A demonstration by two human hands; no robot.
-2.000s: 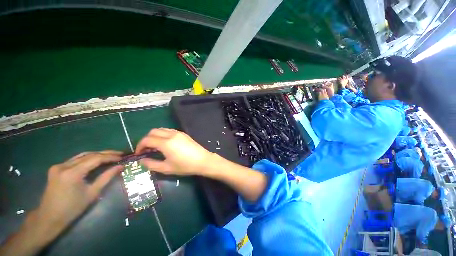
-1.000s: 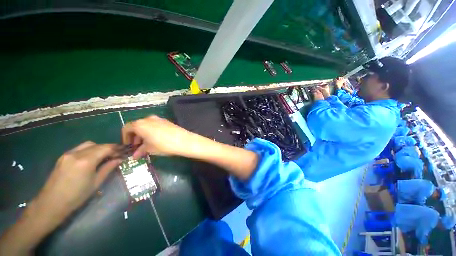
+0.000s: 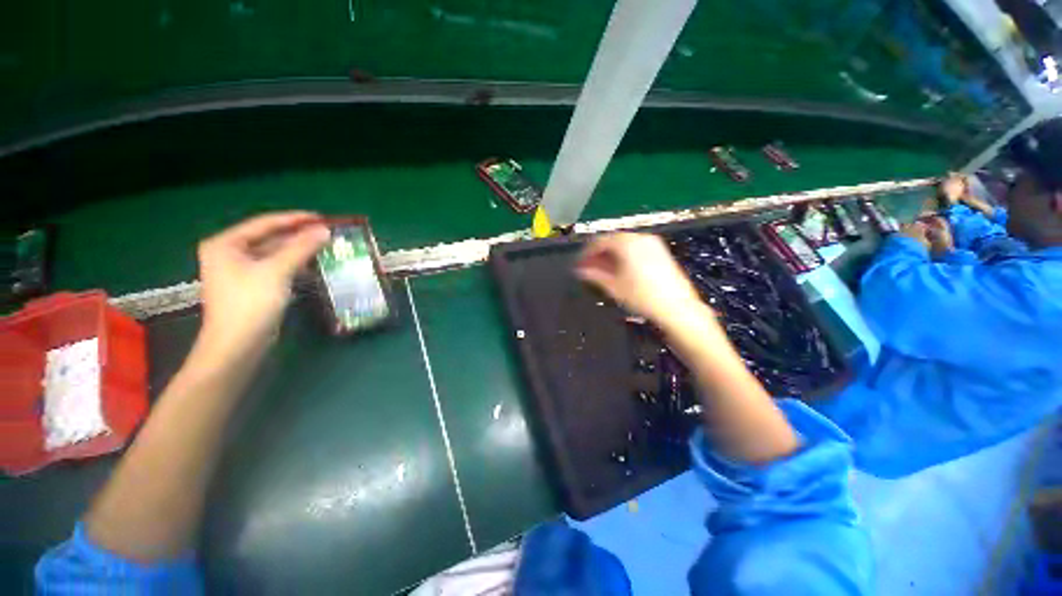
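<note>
My left hand (image 3: 262, 274) pinches the top end of a phone unit (image 3: 353, 279) with a dark red frame and a green and white inside, near the bench edge by the belt. My right hand (image 3: 629, 274) is over the black parts tray (image 3: 559, 384), its fingers bent together; whether it holds a part cannot be told. Loose black parts (image 3: 745, 303) heap in the tray's right side, partly behind my right forearm.
A red-orange bin (image 3: 126, 361) with white pieces stands at left. The green conveyor (image 3: 431, 204) carries several phone units, one of them (image 3: 509, 184) beside the slanting grey post (image 3: 611, 111). A person in blue (image 3: 967, 338) works at right with phone units near their hands.
My left hand has moved the phone unit from the bench middle toward the belt. My right hand has left the phone and moved right over the tray. The view has shifted, and the red bin now shows.
</note>
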